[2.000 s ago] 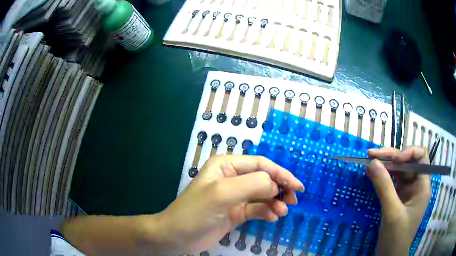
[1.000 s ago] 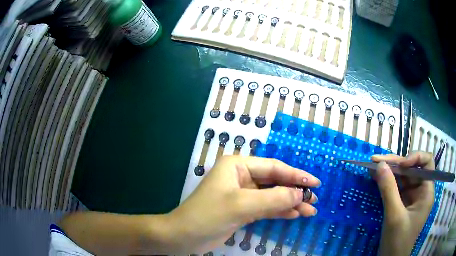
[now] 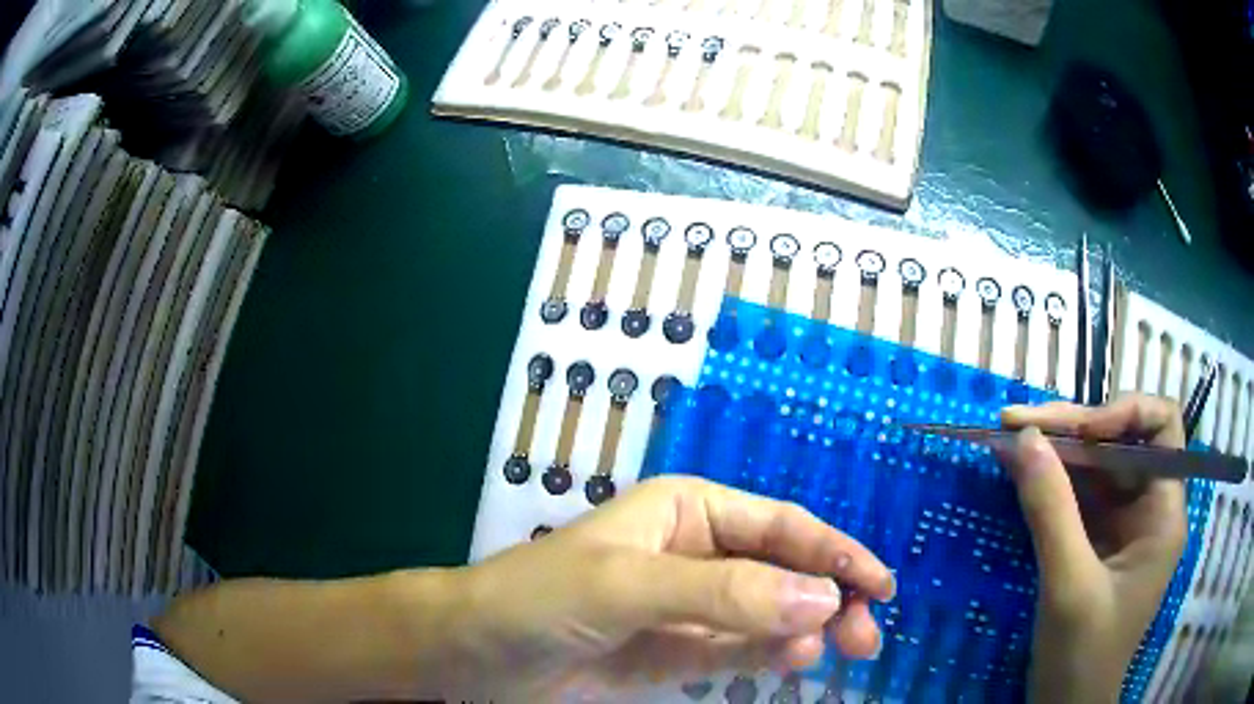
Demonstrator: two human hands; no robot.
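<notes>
My left hand [image 3: 715,585] pinches a small dark part between thumb and fingertips, low over the blue film. The fingers hide almost all of the part. My right hand [image 3: 1100,509] holds silver fine-tip tweezers [image 3: 1100,451] pointing left. Their tip is at the dotted upper area of the blue film [image 3: 825,475]; I cannot tell whether it touches or grips a piece. Rows of tiny pale dots and squares lie on the film. The film covers much of the white foam tray [image 3: 512,399], which holds dumbbell-shaped parts [image 3: 565,268] with round ends and tan strips.
A cream foam tray [image 3: 660,128], partly filled, lies at the far side. Another foam tray [image 3: 1162,330] is at right, with dark spare tweezers [image 3: 1201,399] near its slots. Stacked trays [image 3: 124,358] and a green bottle [image 3: 330,69] stand left. A black object [image 3: 1104,131] lies upper right.
My left hand has moved down and turned, so the dark disc at its fingertips is now nearly hidden. The tweezers stay over the dotted film. The whole view has shifted slightly.
</notes>
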